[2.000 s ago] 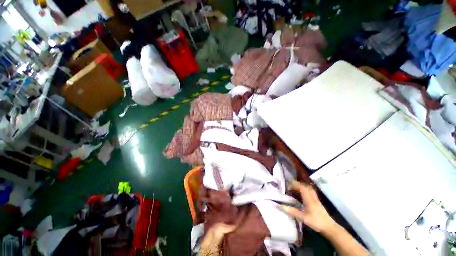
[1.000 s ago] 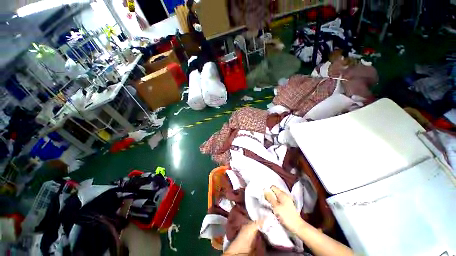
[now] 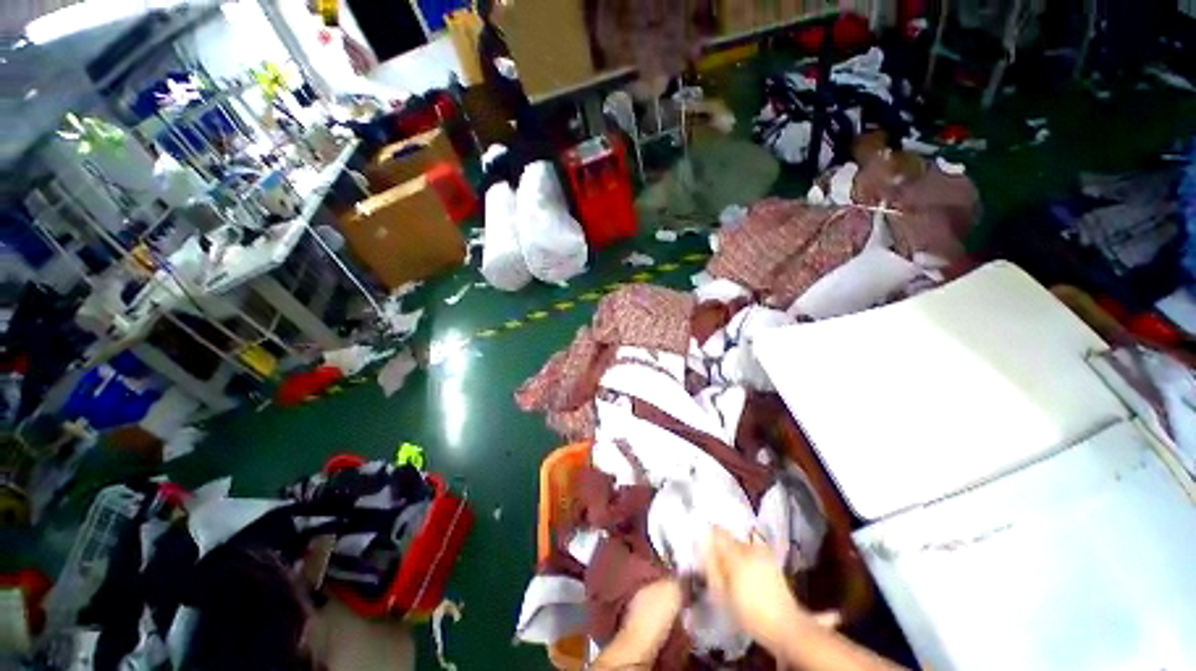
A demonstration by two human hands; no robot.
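Observation:
An orange crate stands at the lower middle, heaped with white pieces and plain brown lining pieces. Speckled tweed pieces lie at the far end of the heap. My left hand is low on the brown cloth, cut off by the bottom edge; its fingers are hidden or blurred. My right hand is over the white cloth just right of it, blurred; whether it grips cloth does not show.
White table tops stand close on the right. A red crate with black and white pieces is at the lower left. White wrapped rolls, another red crate and a cardboard box stand farther back. Tied tweed bundles lie beyond the heap.
Since the oldest frame the view has swung left. Both hands have moved closer together. In the last second my right hand has moved down the white cloth, which has bunched up.

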